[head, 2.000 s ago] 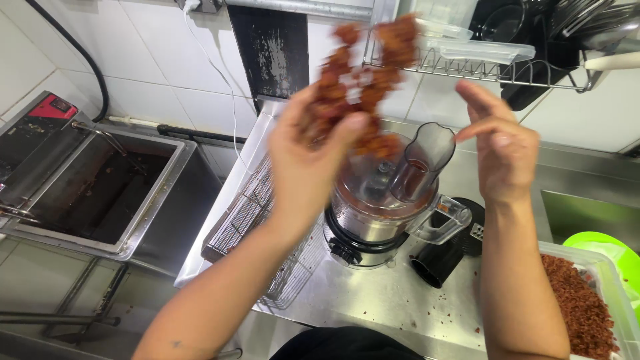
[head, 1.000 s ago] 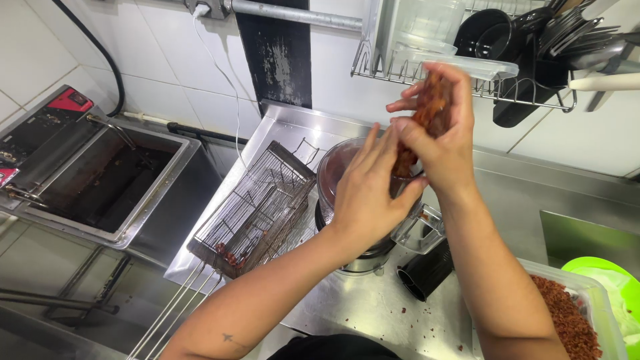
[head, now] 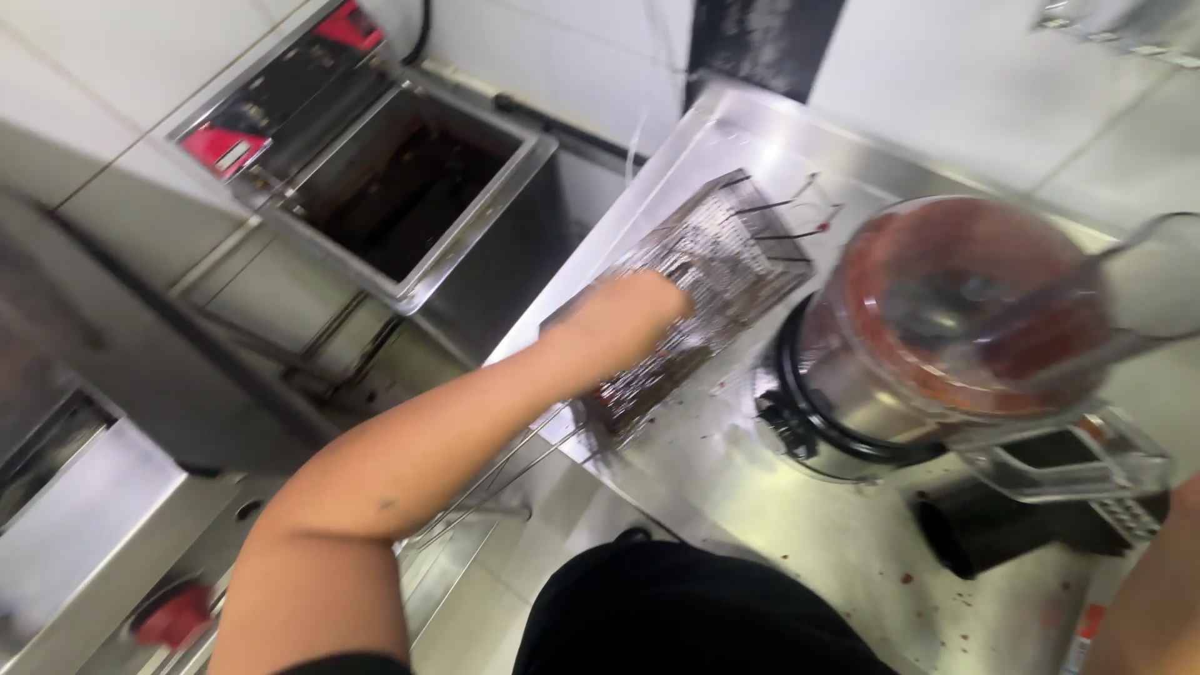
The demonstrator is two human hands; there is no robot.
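My left hand point(head: 623, 323) reaches over a metal wire fryer basket point(head: 741, 272) that lies on the steel counter; it is blurred, and its fingers are hidden behind the back of the hand. Bits of reddish food cling to the basket. To the right stands a food processor point(head: 862, 375) with a steel base and a clear bowl stained red inside. A black cylindrical part point(head: 994, 534) lies beside it on the counter. Of my right arm only a blurred piece shows at the lower right edge; the hand itself cannot be made out.
A deep fryer point(head: 412, 206) with dark contents stands at the upper left, below the tiled wall. The steel counter point(head: 741, 506) bears scattered crumbs. Another steel appliance point(head: 94, 516) is at the lower left, with a red round thing point(head: 173, 614) near it.
My left hand has moved left from the food processor to the basket. The reddish food pieces my hands held above the bowl are no longer seen in them. The view has swung left.
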